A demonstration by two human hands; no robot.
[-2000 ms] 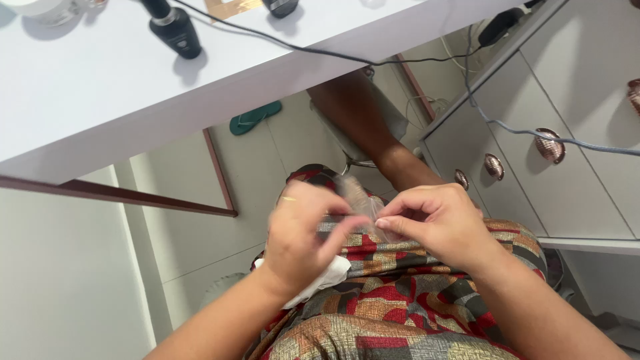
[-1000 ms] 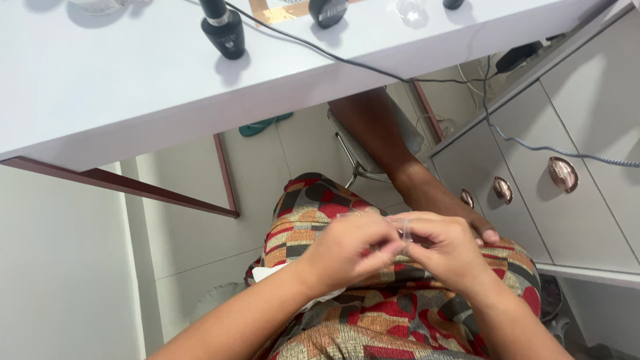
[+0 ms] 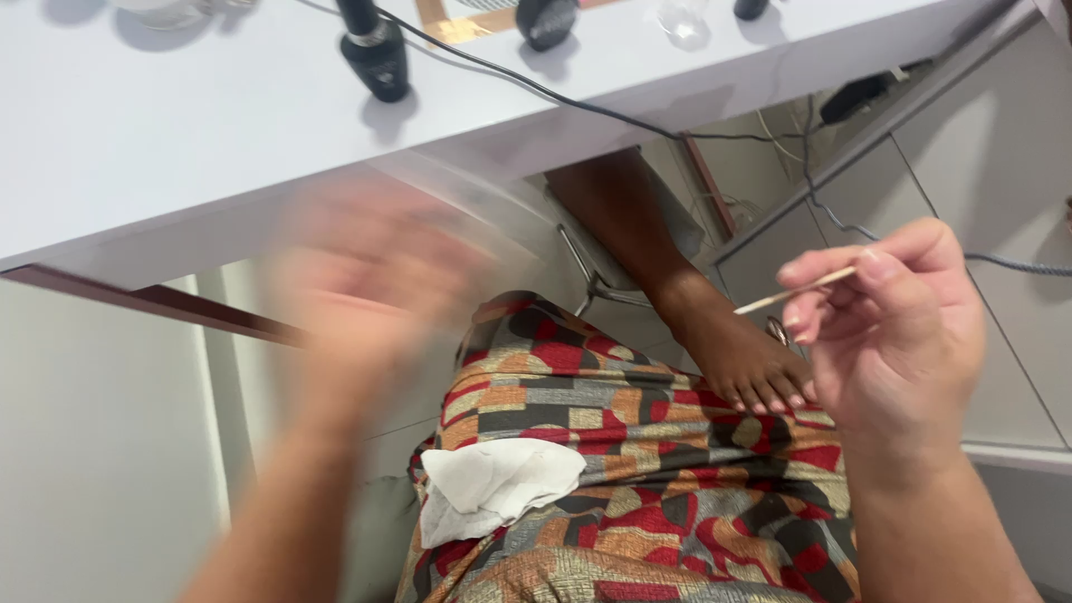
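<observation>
My right hand (image 3: pixel 892 327), raised at the right, pinches a thin wooden stick (image 3: pixel 791 291) with a pale tip between thumb and fingers. My left hand (image 3: pixel 377 260) is badly blurred in front of the table's edge; a clear, see-through sheet or wrapper (image 3: pixel 477 205) shows beside its fingers, and whether it is gripped cannot be made out. Another person's bare foot (image 3: pixel 737 352) rests on the patterned cloth (image 3: pixel 620 419) over my lap, below and left of the stick. A crumpled white wipe or tissue (image 3: pixel 498 486) lies on the cloth at its left side.
The white table (image 3: pixel 209 117) crosses the top, bearing a dark nail polish bottle (image 3: pixel 377 63), a round black item (image 3: pixel 546 21) and a small clear dish (image 3: pixel 682 21). A black cable (image 3: pixel 536 88) runs over its edge. Drawers (image 3: pixel 963 251) stand at the right.
My hands were together over my lap and have moved apart, the left one toward the table. The wooden stick now shows in my right hand. The foot and the white wipe are more fully uncovered.
</observation>
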